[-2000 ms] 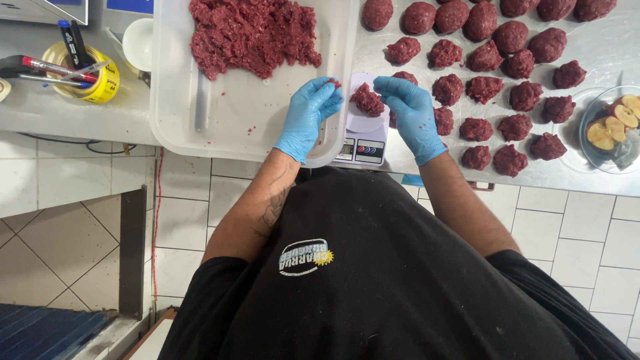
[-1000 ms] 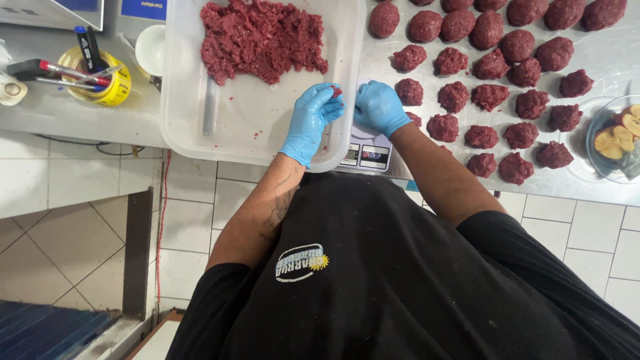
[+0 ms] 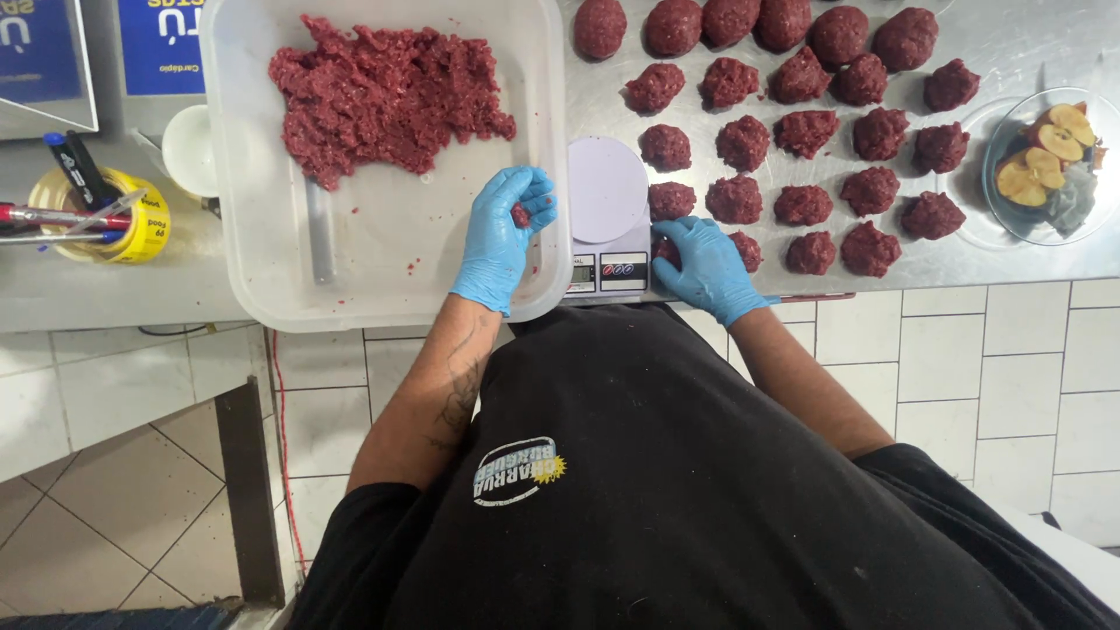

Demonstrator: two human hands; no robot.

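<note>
Over the right side of a white plastic tub (image 3: 385, 315), my left hand (image 3: 507, 232) in a blue glove curls around a small bit of ground meat (image 3: 521, 215). A large mass of raw ground meat (image 3: 385, 96) lies in the tub's upper part. My gloved right hand (image 3: 707, 267) has its fingers around a meat portion (image 3: 667, 251) on the steel counter, just right of the digital kitchen scale (image 3: 623, 273). The scale's round platform (image 3: 606, 189) carries nothing. Rows of meat portions (image 3: 737, 199) stand beyond my right hand, the rear ones smoother and rounder.
A glass bowl (image 3: 993, 166) with cut apple pieces stands at the right. Left of the tub are a white cup (image 3: 191, 150) and a yellow tape roll (image 3: 150, 229) holding pens and markers. The steel counter's front edge (image 3: 954, 284) runs near my body.
My right hand has moved right from the scale to the counter. The meat portion seen over the scale two seconds ago is off it. My left hand stays over the tub.
</note>
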